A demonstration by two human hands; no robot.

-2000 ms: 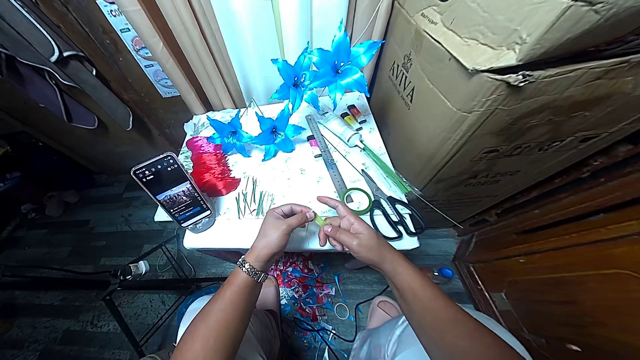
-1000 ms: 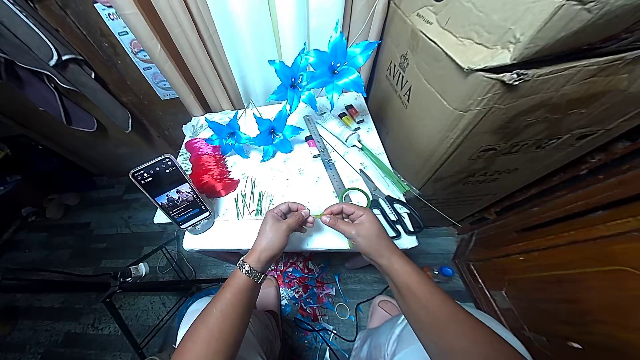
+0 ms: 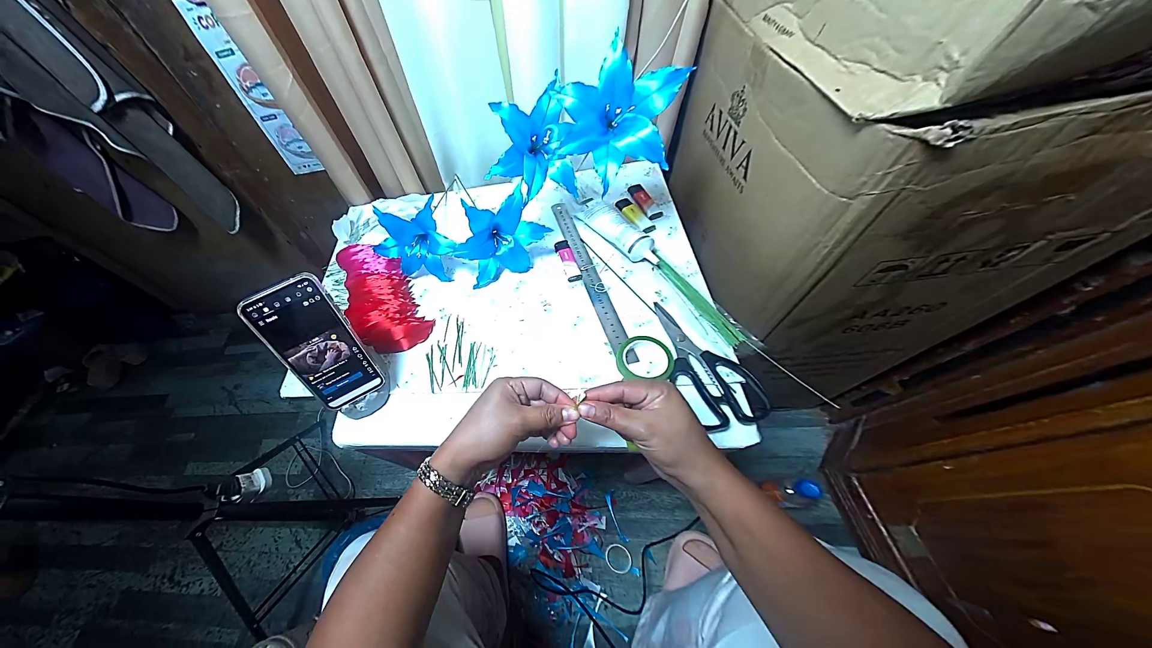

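My left hand (image 3: 526, 416) and my right hand (image 3: 643, 421) meet fingertip to fingertip over the table's front edge, pinching a small yellowish-green piece (image 3: 579, 404) that the fingers mostly hide. Just right of them lie a roll of green tape (image 3: 644, 341) and black-handled scissors (image 3: 711, 378). Short green wire pieces (image 3: 459, 360) lie behind my left hand. A steel ruler (image 3: 594, 286) points toward the tape roll. Red ribbon petals (image 3: 378, 301) are heaped at the left. Blue ribbon flowers (image 3: 495, 238) rest on the table, and larger blue flowers (image 3: 615, 112) rise behind them.
A phone (image 3: 315, 346) on a stand leans at the table's left corner. Past the scissors are green stem wires (image 3: 693, 297), a white glue bottle (image 3: 619, 229) and small bottles (image 3: 635, 214). A large cardboard box (image 3: 792, 198) borders the right. Ribbon scraps (image 3: 553, 522) and a black cable litter the floor.
My fingertips have come together; a second ago they were slightly apart with a greenish strip between them. The picture on the phone's screen has changed.
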